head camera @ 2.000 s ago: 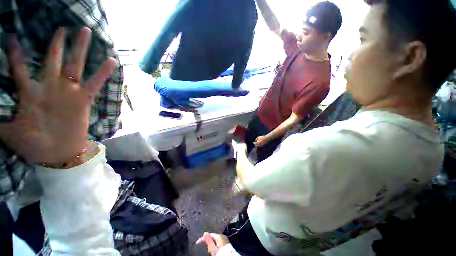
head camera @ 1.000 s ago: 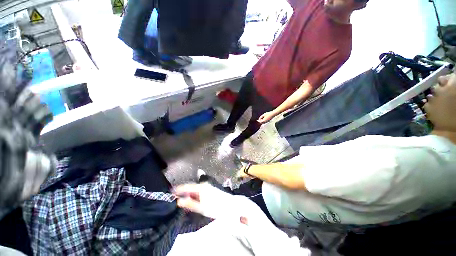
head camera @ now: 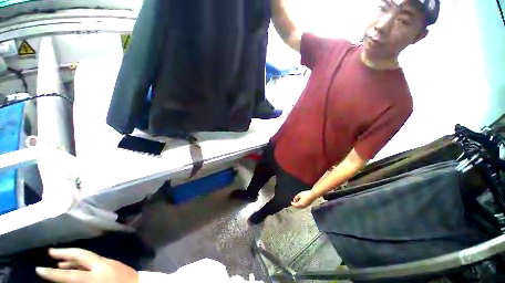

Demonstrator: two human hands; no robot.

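My right hand (head camera: 91, 269) reaches in from the bottom, its white sleeve to the right. Its fingers point left, spread, with nothing visible in them. It is over or beside dark cloth (head camera: 119, 246) heaped below the white table at the lower left; contact cannot be told. The plaid cloth is not in view. My left hand is not in view. A person in a red shirt (head camera: 338, 116) holds up a large dark garment (head camera: 205, 72) over the white table (head camera: 111, 179).
A rack rail (head camera: 410, 264) crosses the lower right. Grey garments (head camera: 393, 210) hang from black clip hangers (head camera: 470, 152) there. A blue crate (head camera: 202, 185) is under the table. A dark flat object (head camera: 141, 145) lies on the table. Speckled floor (head camera: 232, 229) shows between table and rack.
My left hand and the plaid cloth have left the view. My right hand has moved left from the plaid cloth. The white-shirted person is out of view, and the hanging grey garments show more fully.
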